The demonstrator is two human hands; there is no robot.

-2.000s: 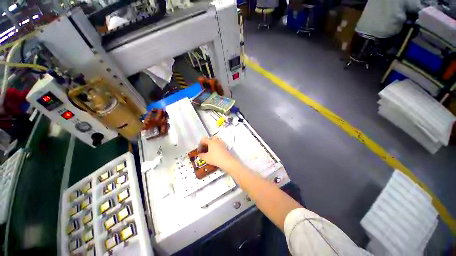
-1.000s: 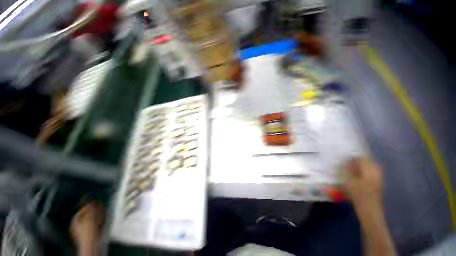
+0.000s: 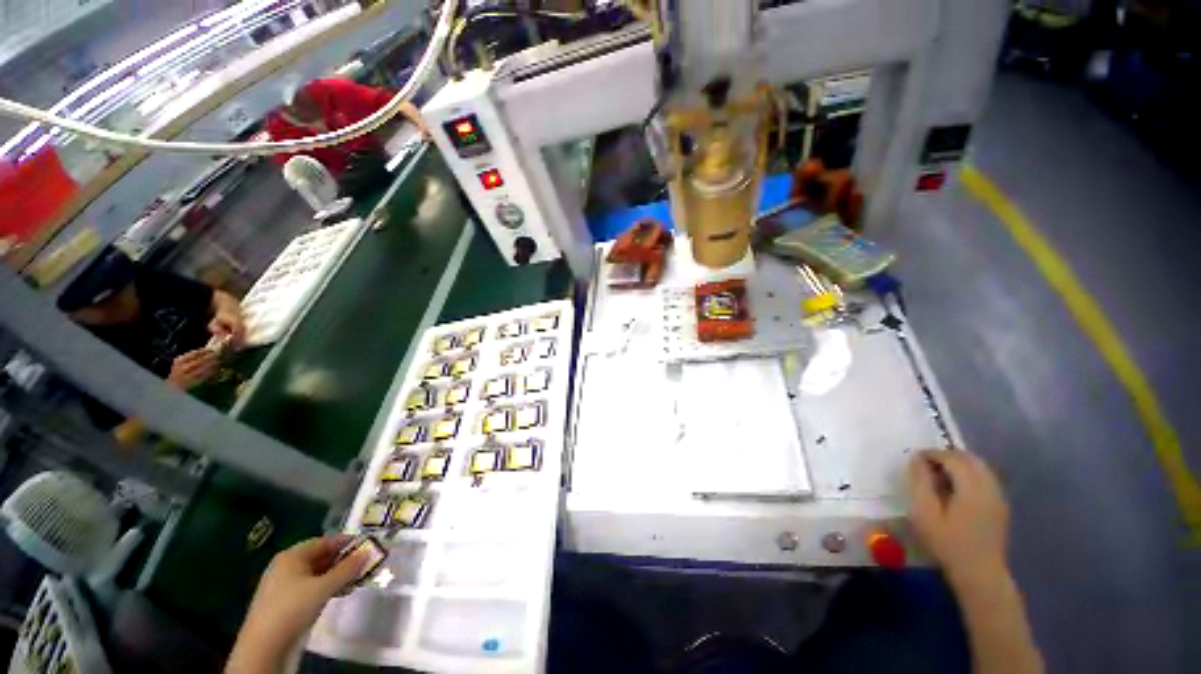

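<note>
My left hand [image 3: 296, 599] holds a small square unit [image 3: 358, 558] by its edge, over the near left part of the white blister tray [image 3: 494, 514]. Units sit in the tray's far and middle pockets. My right hand [image 3: 961, 514] is at the machine bed's front right corner, fingers curled; a small dark spot shows at the fingertips, too small to name. The red-brown fixture [image 3: 722, 311] holds a unit with a yellowish face and sits on the perforated plate [image 3: 678, 329], just below the brass-gold dispensing head [image 3: 719, 211].
Silver buttons [image 3: 788, 541] and a red emergency stop [image 3: 886, 548] line the front panel. A pendant [image 3: 832, 250], yellow-tipped tools [image 3: 822, 311] and a spare red-brown block [image 3: 639, 254] lie at the rear. Across the green conveyor [image 3: 345, 316], a person [image 3: 152, 329] works beside another tray.
My right hand has left the fixture for the bed's front right corner. My left hand has come into view and now holds a unit. The fixture has moved back below the dispensing head.
</note>
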